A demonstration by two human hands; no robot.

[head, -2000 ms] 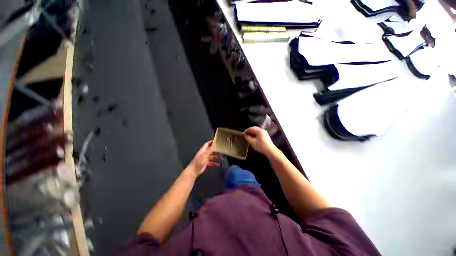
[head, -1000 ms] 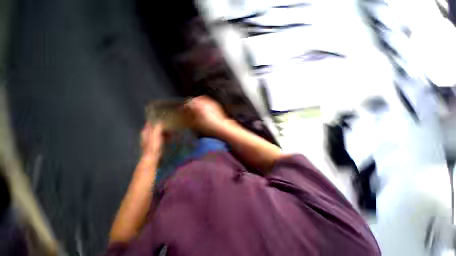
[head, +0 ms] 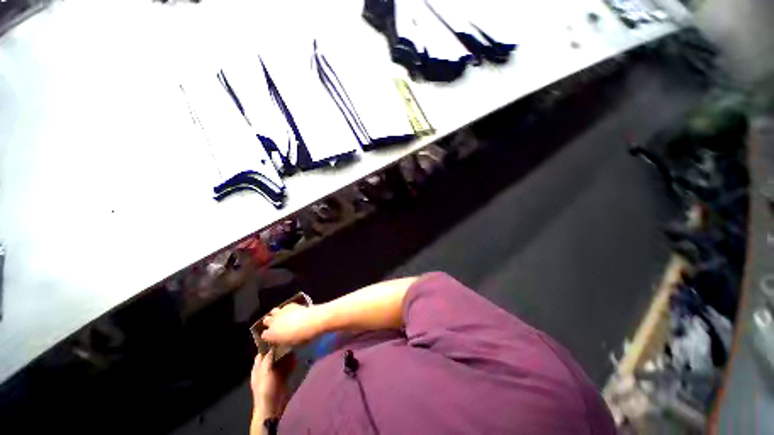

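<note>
A small open cardboard box [head: 260, 326] is in front of my body at the lower left, beside the table's edge. My left hand [head: 266, 384] holds the box from below. My right hand [head: 293, 324] is over the box's opening with its fingers reaching into it, and covers most of the inside. The contents are hidden, and I cannot tell whether the right fingers hold anything.
The long white table [head: 93, 229] runs across the upper left. White-topped dark cut stacks [head: 331, 119] and a yellowish strip [head: 413, 108] lie near its edge. Dark clutter [head: 327, 210] shows under the edge. Grey floor [head: 543, 221] and a wooden-edged rack [head: 658, 319] are at right.
The view has swung round, so the table now shows at upper left instead of right. My right hand has moved from the box's edge to over its opening. My left hand still holds the box.
</note>
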